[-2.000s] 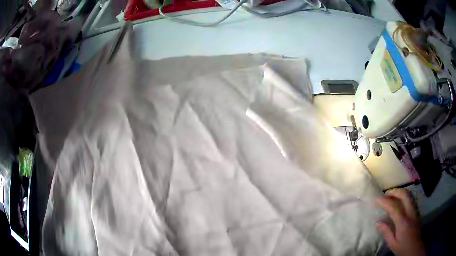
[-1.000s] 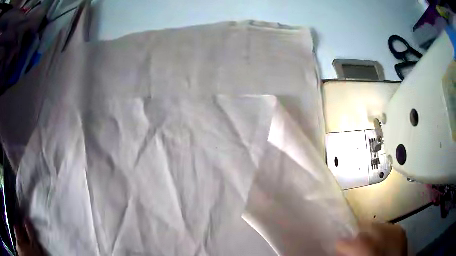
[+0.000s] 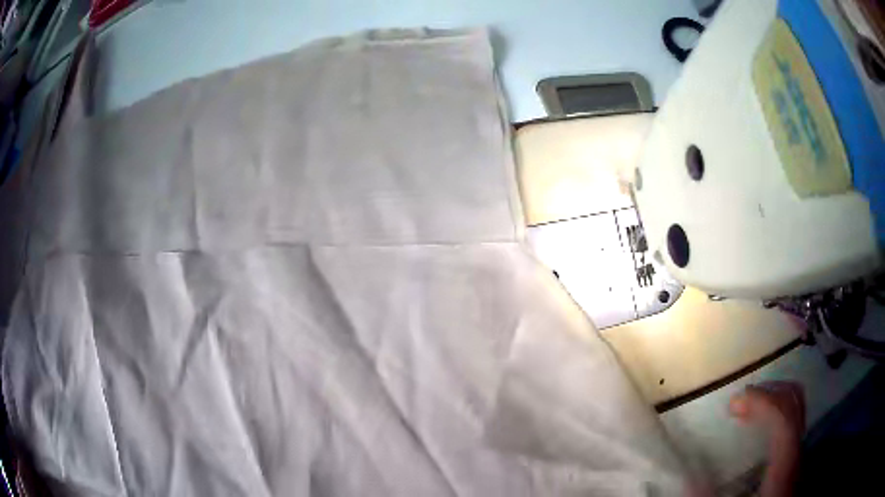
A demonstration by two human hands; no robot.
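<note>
A large pale pinkish-grey garment piece (image 3: 320, 165) lies spread over the left and middle, with a horizontal seam or fold line and creases below it. Its right edge lies beside the shiny needle plate (image 3: 592, 272) of the sewing machine (image 3: 737, 165). No cloth lies under the needle area. My right hand (image 3: 771, 422) is blurred at the lower right, by the cloth's lower right edge; its fingers look bent and its grip is unclear. A dim, blurred sliver at the bottom left edge may be my left hand (image 3: 31, 476), mostly cut off.
A flat grey device with a dark window (image 3: 594, 95) lies behind the machine bed. A black scissor loop (image 3: 682, 37) shows beside the machine head. Part of a red tray (image 3: 109, 12) is at the top left. Dark cloth is at the far left edge.
The cloth's folded-over right part has been opened out flat. My right hand has moved right, off the machine bed's corner. The view has shifted closer to the machine, then right.
</note>
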